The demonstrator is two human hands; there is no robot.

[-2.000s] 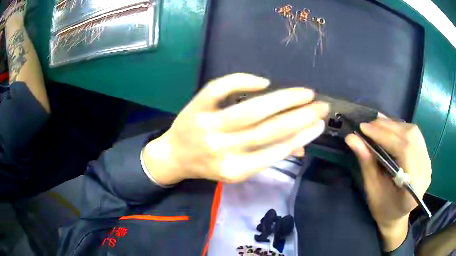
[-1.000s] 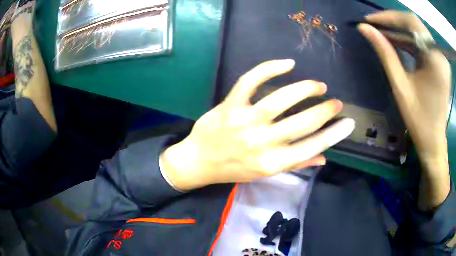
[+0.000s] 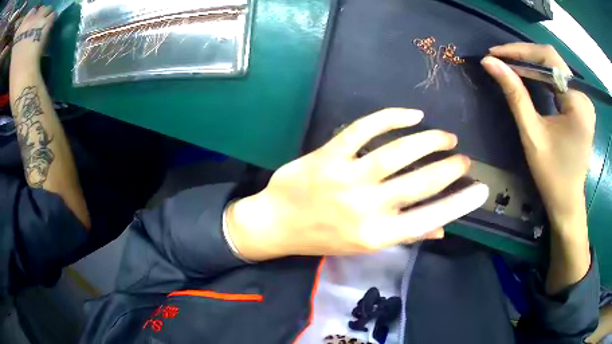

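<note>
Small copper coils (image 3: 448, 54) lie in a cluster with thin leads on the black tray (image 3: 376, 60). My right hand (image 3: 547, 114) holds dark tweezers (image 3: 530, 67) with a pale band, their tips at the right side of the cluster. The fixture bar (image 3: 493, 176) lies along the tray's near edge, with small black parts (image 3: 502, 199) showing at its right end. My left hand (image 3: 362, 188) is spread over the left and middle of the bar, fingers apart, and hides that part. I cannot tell whether it grips the bar underneath.
A clear case (image 3: 161, 64) with rows of copper coils and wires sits on the green bench (image 3: 282, 101) left of the tray. Another person's tattooed forearm (image 3: 33, 134) is at the far left. A dark object (image 3: 530, 7) lies beyond the tray at the upper right.
My right hand has moved from the bar to the coil cluster with the tweezers. My left hand has slid a little right and stays over the bar. The view has shifted.
</note>
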